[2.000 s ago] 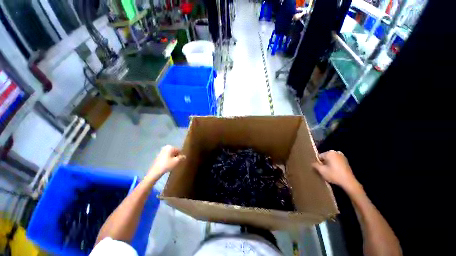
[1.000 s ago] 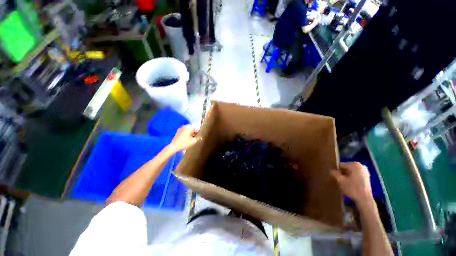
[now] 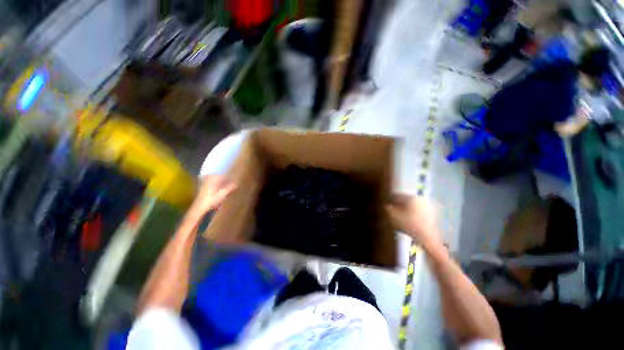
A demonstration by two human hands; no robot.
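An open-topped brown cardboard carton (image 3: 328, 145) is held in front of my body, with a dark heap of small black parts (image 3: 308, 205) inside. My left hand (image 3: 217, 191) grips the carton's left wall near the top edge. My right hand (image 3: 410, 213) grips its right wall, with the fingers blurred and partly hidden. Both hands look bare. The single parts cannot be made out.
A white bucket (image 3: 222, 152) shows partly behind the carton's left corner. A blue crate (image 3: 236, 294) is below left. A blurred bench with yellow machine housing (image 3: 140, 154) is on the left. A seated person (image 3: 534, 96) is at the right, past yellow-black floor tape (image 3: 409, 284).
The view has moved forward along the aisle and turned left. The blue crate and white bucket now lie closer, beside and behind the carton. Both hands still hold the carton.
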